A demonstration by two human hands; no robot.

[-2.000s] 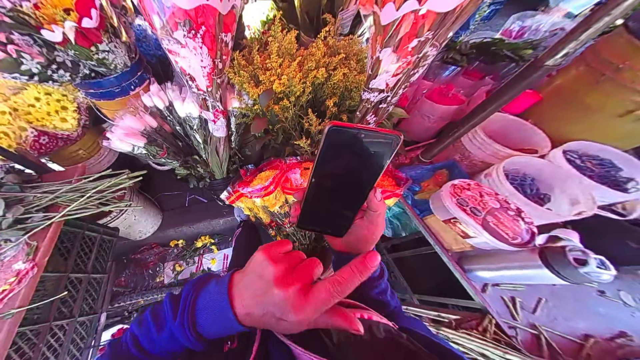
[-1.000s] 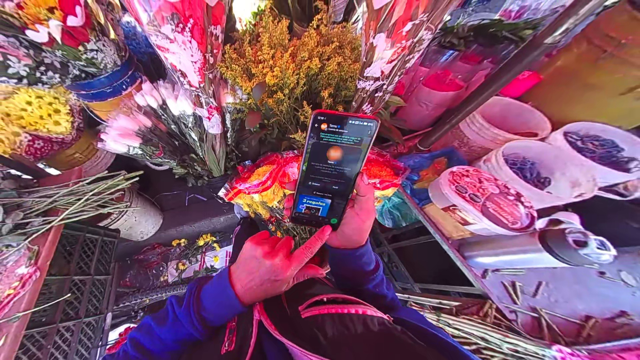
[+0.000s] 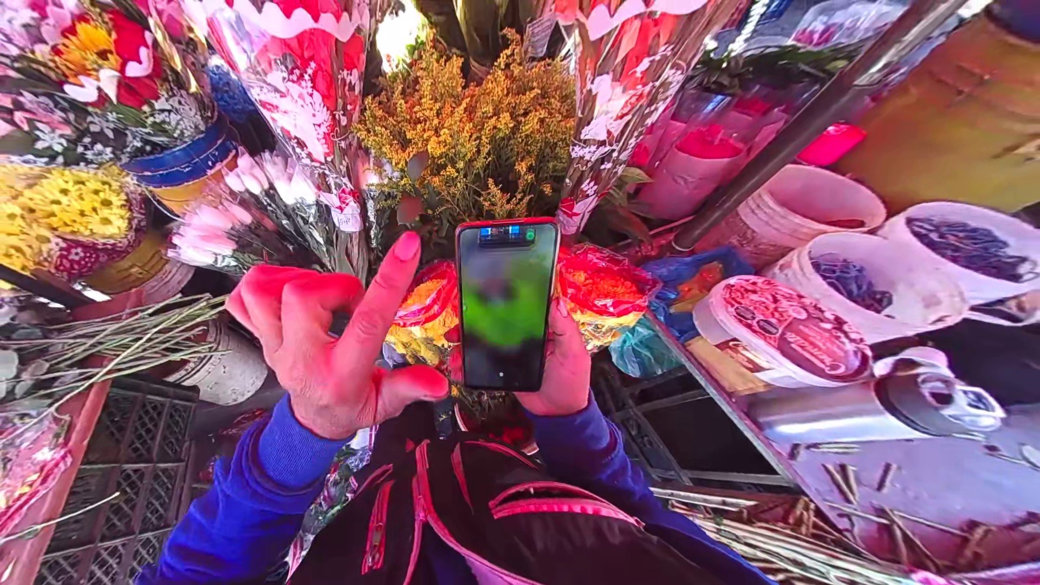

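Observation:
In the head view my right hand (image 3: 565, 361) holds a smartphone (image 3: 508, 305) upright from below and behind, its screen facing me. The phone has a red edge, and its screen shows a blurred green and dark picture. Most of the right fingers are hidden behind it. Left of the phone, my left hand (image 3: 333, 349) is raised and holds nothing; its index finger and thumb are spread wide and the other fingers are curled. Behind the phone are yellow flowers in red wrapping (image 3: 605, 284). Orange-yellow filler flowers (image 3: 479, 122) stand farther back.
Wrapped bouquets (image 3: 313, 97) and pale pink flowers (image 3: 219, 231) stand behind and left. Cut stems (image 3: 122, 341) lie above black plastic crates (image 3: 122, 463). At right, a table (image 3: 845, 479) holds a lidded tub (image 3: 784, 329), a metal tumbler (image 3: 837, 410) and white buckets (image 3: 873, 284). A metal pole (image 3: 812, 122) slants above.
My left hand has lifted from the phone's lower edge and moved left, with index finger and thumb apart. The screen was dark, then showed text and pictures, and now shows a blurred green picture.

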